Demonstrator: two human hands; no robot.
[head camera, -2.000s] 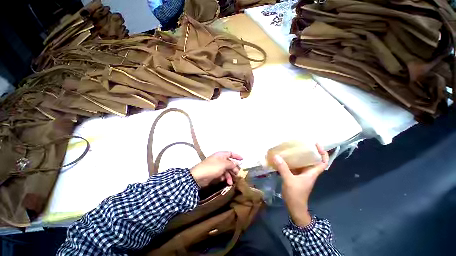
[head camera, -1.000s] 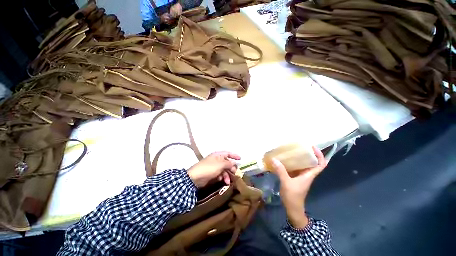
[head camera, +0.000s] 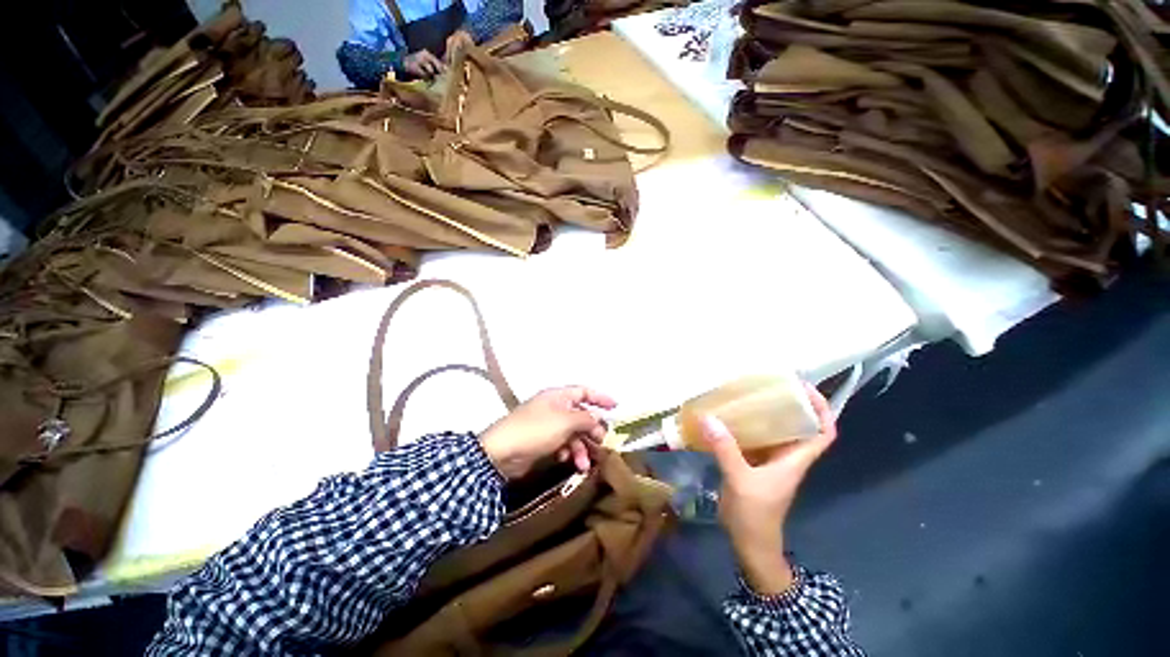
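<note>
A brown handbag (head camera: 545, 578) stands at the table's near edge, its mouth open and its two thin handles (head camera: 375, 366) raised above the white sheet. My left hand (head camera: 545, 434) pinches a small pale yellow zipper end (head camera: 613, 440) at the bag's right corner. A zipper pull (head camera: 572, 484) hangs just below those fingers. My right hand (head camera: 767, 481) is closed around a translucent glue bottle (head camera: 751, 411) with amber contents, held nearly level. Its thin pale nozzle points left, with the tip at or very near the zipper end. Whether it touches cannot be told.
A long row of overlapping brown bags (head camera: 347, 193) covers the table's far left side. A high pile of brown bags (head camera: 937, 116) stands at the far right. A person (head camera: 430, 39) works across the table. A clear plastic item (head camera: 694, 494) hangs below the bottle. The floor (head camera: 1001, 488) is dark.
My right hand has tilted the bottle and its nozzle now meets or nearly meets the zipper end. My left hand has barely moved. The person across the table has come more into view.
</note>
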